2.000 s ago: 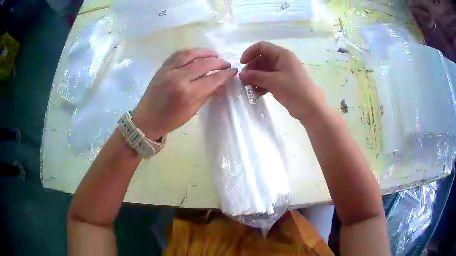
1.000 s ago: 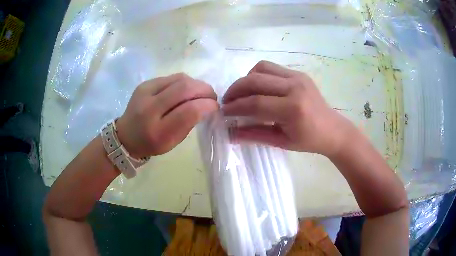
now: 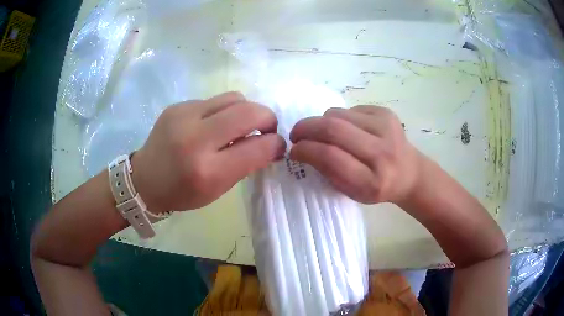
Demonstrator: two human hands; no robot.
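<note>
A clear poly bag of white sticks (image 3: 309,241) lies lengthwise in front of me, its near end past the table's front edge. A small dark print shows on its film just below my fingers. My left hand (image 3: 210,148), with a pale strap at the wrist, pinches the bag's film from the left. My right hand (image 3: 355,148) pinches it from the right, fingertips close to the left ones. Loose clear film stands up beyond my hands. The fingertips partly hide the gripped film.
The worn cream table (image 3: 396,62) lies under the work. Crinkled clear bags (image 3: 133,111) lie at the left. A wrapped pack of white sticks (image 3: 538,123) lies at the right. A yellow crate (image 3: 15,40) stands on the dark green floor at the upper left.
The bag and both hands have come nearer to me since the first frame. The fingertips have shifted along the film, and the dark print now shows below them.
</note>
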